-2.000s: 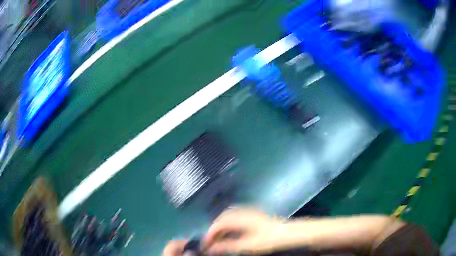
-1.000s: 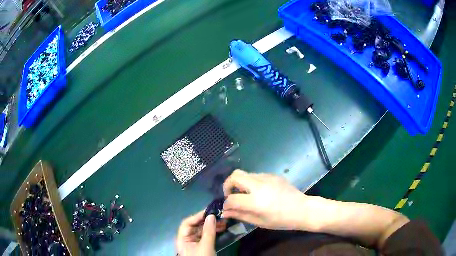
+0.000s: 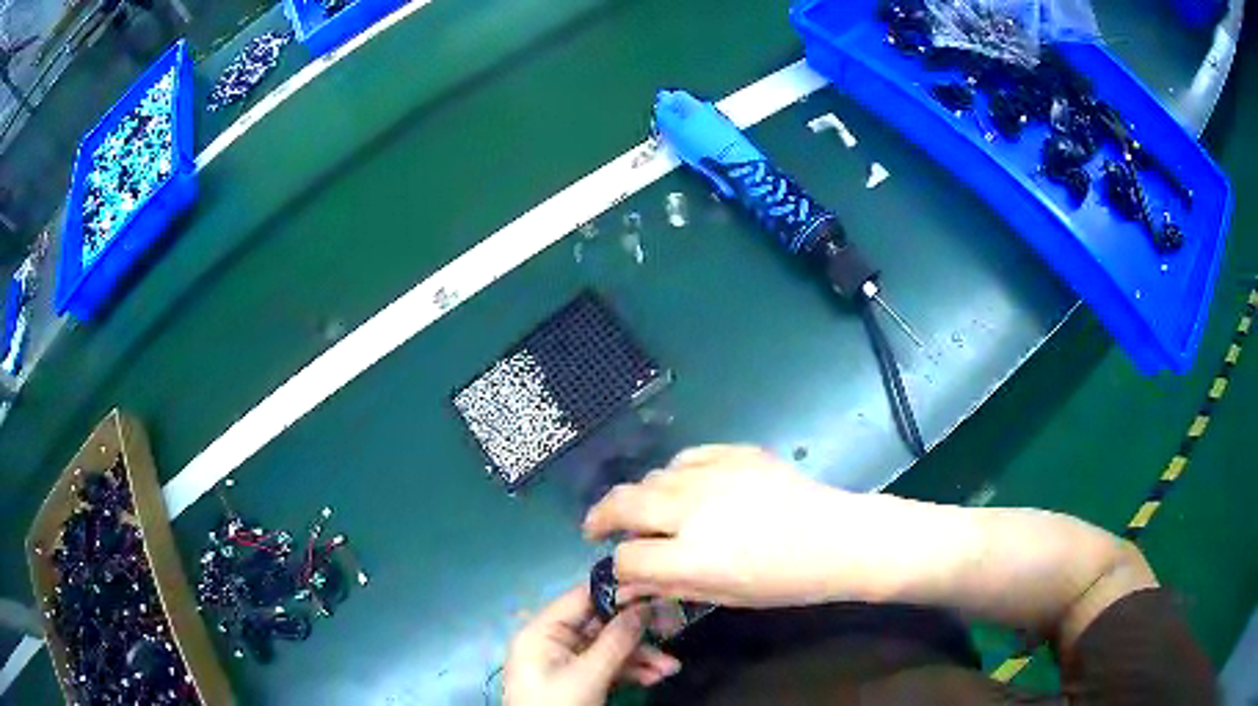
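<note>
A small dark rounded subassembly (image 3: pixel 604 588) is held between my two hands at the bench's near edge, partly hidden by the fingers. My left hand (image 3: pixel 573 651) grips it from below left. My right hand (image 3: pixel 711 531) has its fingertips at its upper right side; whether they grip it is hidden. The black screw tray (image 3: pixel 559 389) lies just beyond my hands, its left part covered with silvery screws. A dark fixture (image 3: pixel 614 469) beside the tray is partly covered by my right hand. The blue electric screwdriver (image 3: pixel 756 182) lies on the bench, bit pointing toward the near right.
A brown carton (image 3: pixel 155 552) of dark parts stands at the left, with loose wired subassemblies (image 3: pixel 276 579) beside it. A blue bin (image 3: pixel 952 179) with black parts and a clear bag is at the upper right. Another blue bin (image 3: pixel 184 159) of light parts stands across the belt. White scraps (image 3: pixel 832 131) lie near the screwdriver.
The view has steadied and shifted slightly. My hands stay together around the dark part, my right hand now lying more over it. The screwdriver and tray remain in place on the bench.
</note>
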